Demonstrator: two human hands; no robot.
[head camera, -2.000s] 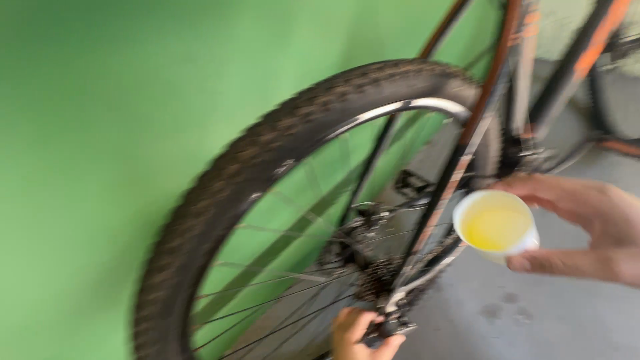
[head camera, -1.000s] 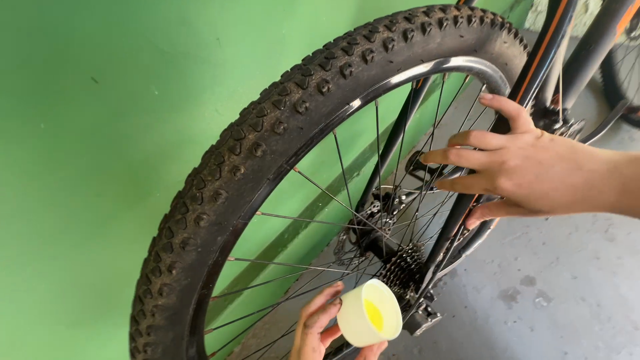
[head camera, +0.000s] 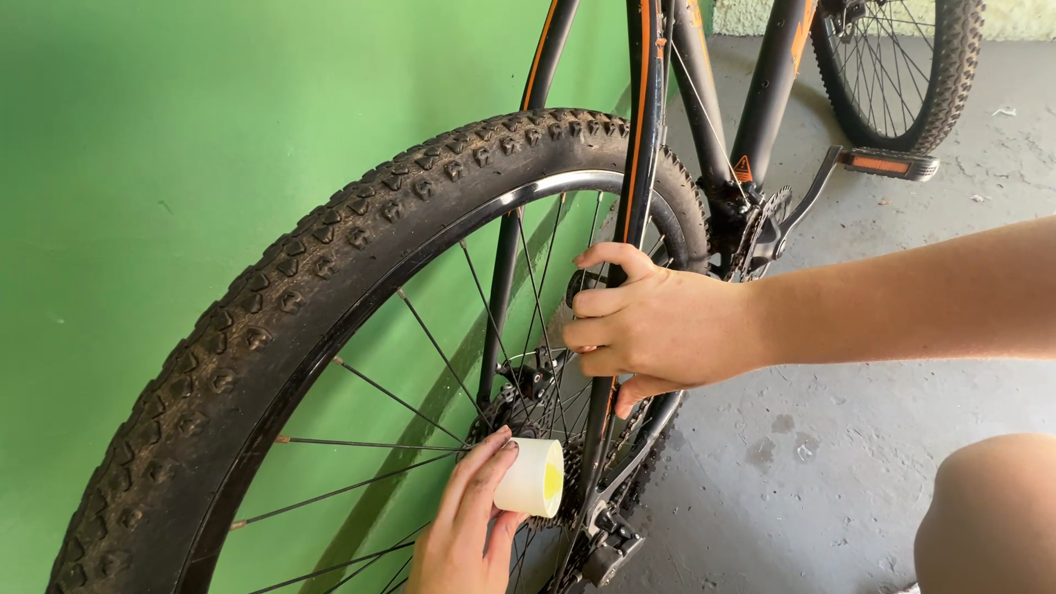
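My left hand (head camera: 474,524) holds a small white plastic cup (head camera: 521,477) tilted on its side, its mouth facing right with yellow stuff inside. The cup is in front of the hub area of the bicycle's rear wheel, beside the sprocket cassette (head camera: 569,487). My right hand (head camera: 652,326) is wrapped around the black and orange seat stay (head camera: 640,165), fingers on its left side and thumb on its right. Behind both hands are the spokes of the rear wheel, with its knobby tire (head camera: 272,305). The rear derailleur (head camera: 610,549) hangs below the cassette.
A green wall (head camera: 206,124) stands close along the wheel's left side. The crank's pedal (head camera: 891,163) sticks out at the upper right, near the front wheel (head camera: 961,74). Grey floor (head camera: 784,462) lies to the right. A bare knee (head camera: 986,516) shows at the lower right.
The cup was in my right hand two seconds ago and is in my left hand now. My right hand, with spread fingers a second ago, has closed around the seat stay.
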